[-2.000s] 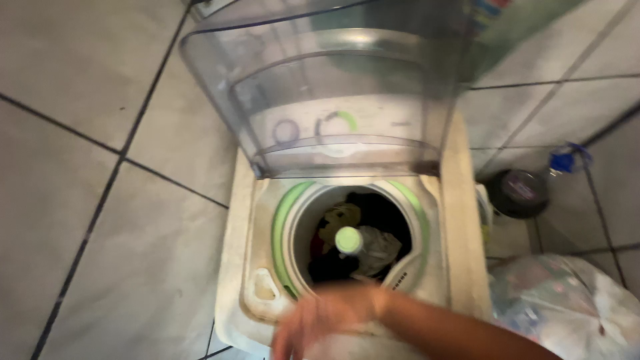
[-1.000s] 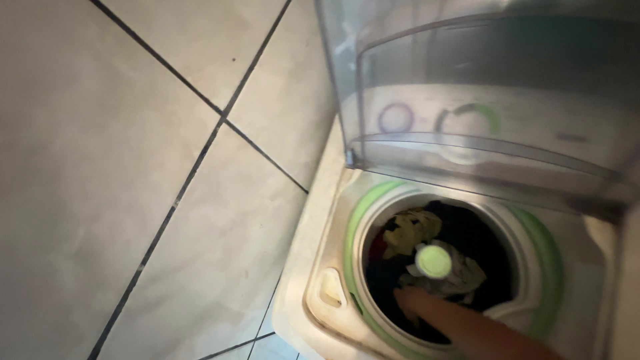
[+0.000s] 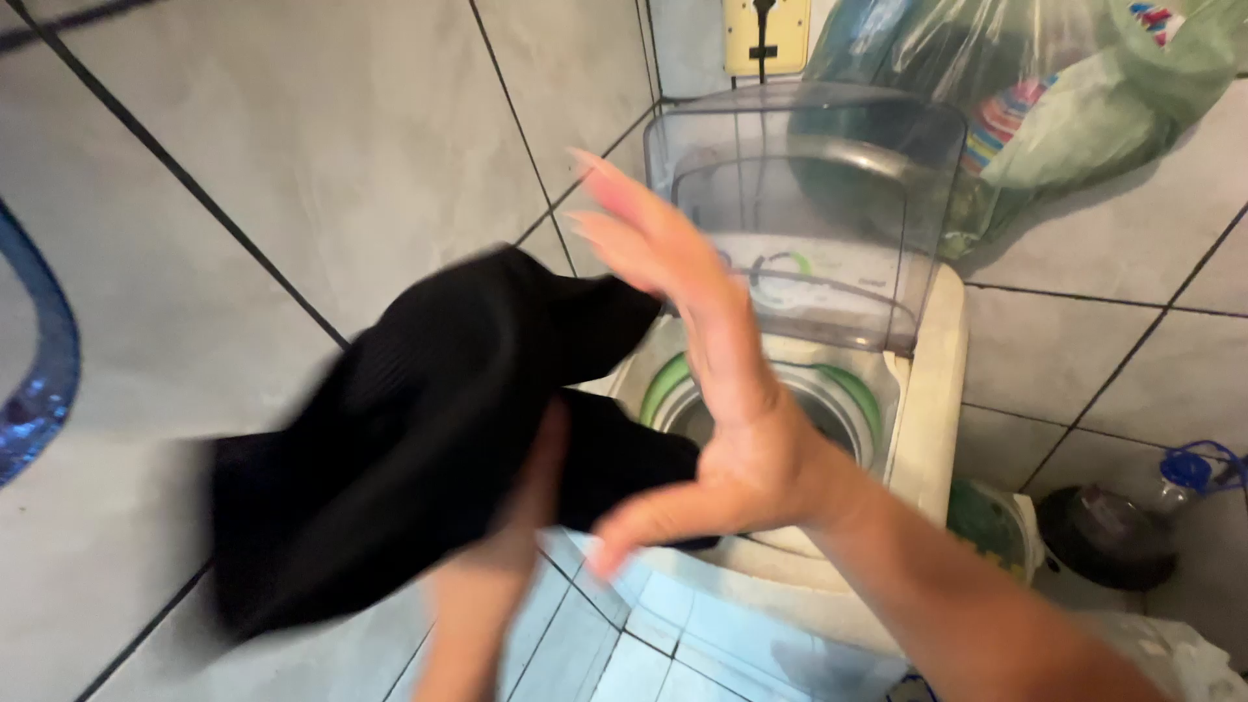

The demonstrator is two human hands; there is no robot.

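Note:
A black cloth garment (image 3: 419, 419), blurred by motion, hangs in front of a top-loading washing machine (image 3: 931, 409). My left hand (image 3: 517, 517) is behind and under the garment, its fingers mostly hidden by the cloth, so its grip does not show clearly. Just right of the cloth, my right hand (image 3: 721, 409) is raised with fingers and thumb spread, holding nothing. The machine's clear plastic lid (image 3: 809, 195) stands up. Its round tub opening (image 3: 829, 419) with a green ring is partly covered by my right hand and the garment.
Green plastic bags (image 3: 1102, 127) hang on the tiled wall at the upper right, beside a yellow outlet (image 3: 765, 37) with a black plug. A dark round container (image 3: 1107, 536) and a blue-capped bottle (image 3: 1185, 473) are right of the machine. A blue curved object (image 3: 44, 370) is at the left edge.
The black garment is now outside the tub in front of the machine. My right hand, earlier over the tub, is raised and spread, and my left hand has come into view. The view has shifted.

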